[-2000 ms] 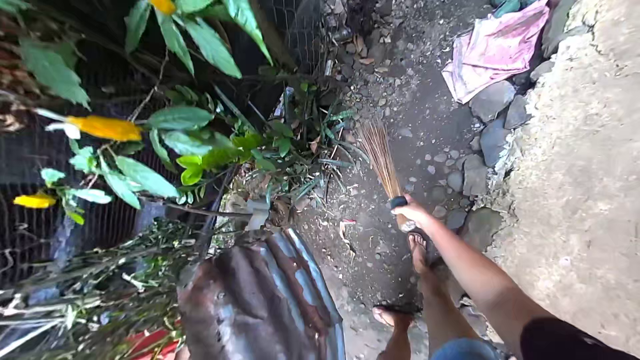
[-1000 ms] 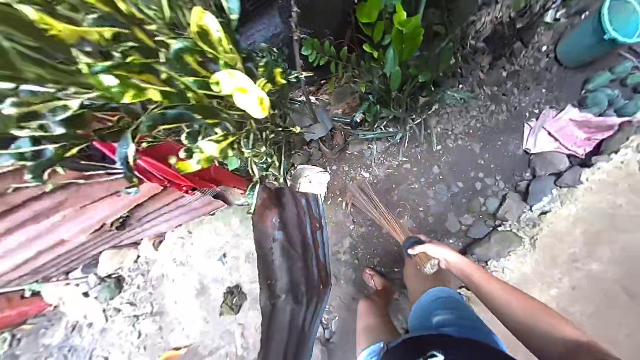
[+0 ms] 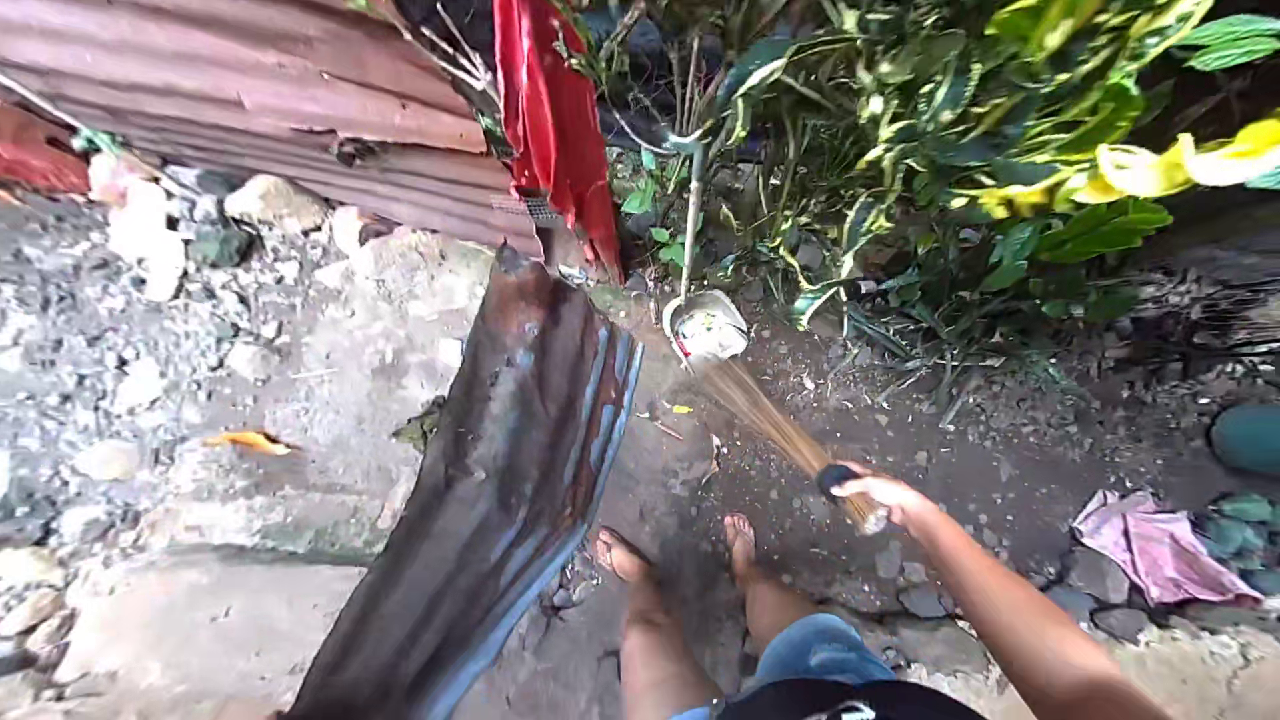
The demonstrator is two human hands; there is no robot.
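My right hand (image 3: 885,497) is closed around the bound end of a stick broom (image 3: 775,425) made of thin brown bristles. The broom slants up and left, and its bristle tips are at the open edge of a pale long-handled dustpan (image 3: 708,330). Light-coloured litter lies in the pan, whose handle stands up toward the plants. On my left is a long, bent, rusty corrugated metal sheet (image 3: 500,450), running from the bottom edge to near the pan. My left hand cannot be seen.
Leafy plants (image 3: 900,200) grow behind the dustpan. Red plastic sheeting (image 3: 560,130) hangs beside a corrugated metal fence (image 3: 250,90). Stones (image 3: 275,203) lie at left; a pink cloth (image 3: 1155,550) rests on rocks at right. My sandalled feet (image 3: 740,540) are on the dirt.
The view has swung strongly to the left. The broom's bristle tips, right of the dustpan a second ago, are now at its edge. My right hand has kept its hold on the broom.
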